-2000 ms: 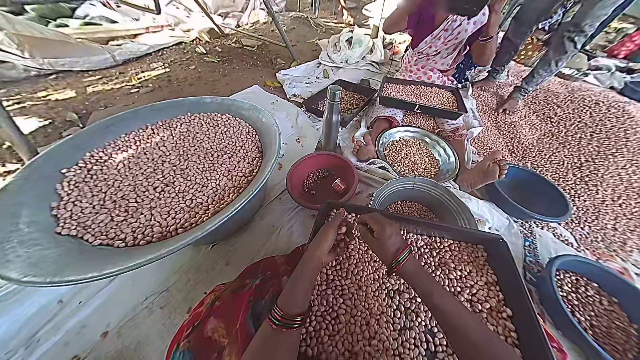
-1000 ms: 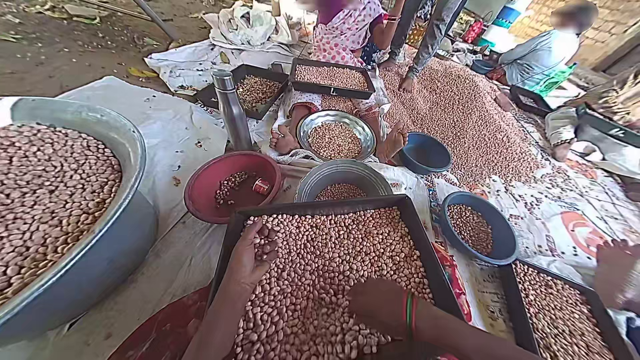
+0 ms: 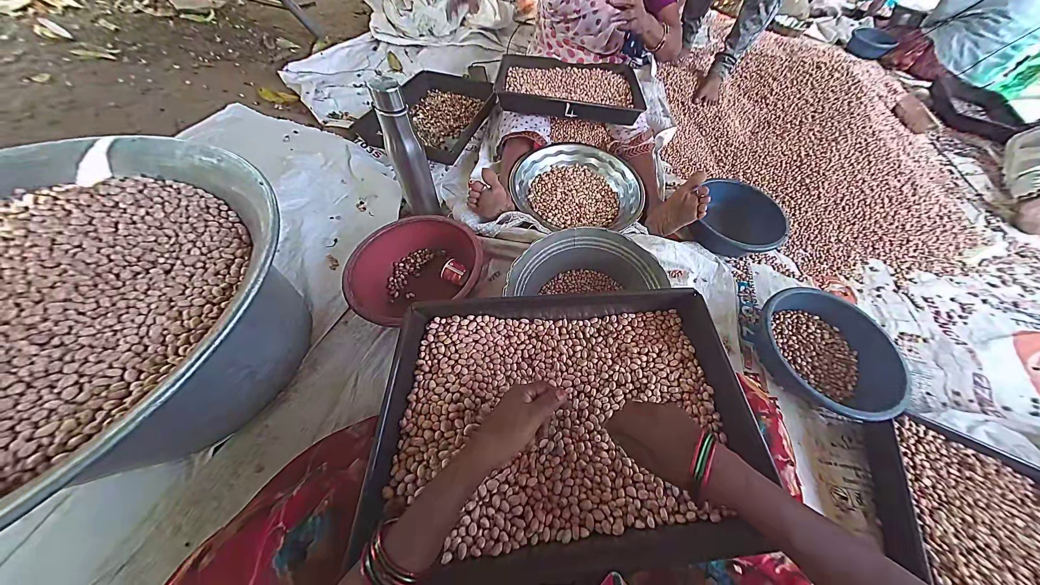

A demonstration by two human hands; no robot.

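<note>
A black rectangular tray (image 3: 705, 329) full of brown-pink nuts or seeds (image 3: 561, 349) rests over a red patterned cloth. My left hand (image 3: 517, 422) is over the middle of the tray, its fingers curled and thumb against the index finger; whether a nut is between them cannot be told. To its right, my right hand (image 3: 658, 439) touches the nuts with its fingertips turned down and partly hidden. Bangles circle both wrists. Just beyond the tray stand a grey basin (image 3: 528, 272) with some nuts and a red basin (image 3: 361, 280) holding a few nuts and a small red container (image 3: 454, 271).
A large metal basin (image 3: 272, 325) heaped with nuts stands at left. Beyond are a steel bottle (image 3: 404, 150), a steel bowl (image 3: 634, 187) and a seated person with trays. Blue basins (image 3: 881, 374), another tray (image 3: 894, 496) and a wide nut heap (image 3: 821, 146) lie at right.
Since the earliest frame, my hands have moved apart from near the tray's far edge to over its middle. My left hand has come down from the tray's upper left. The view has swung right.
</note>
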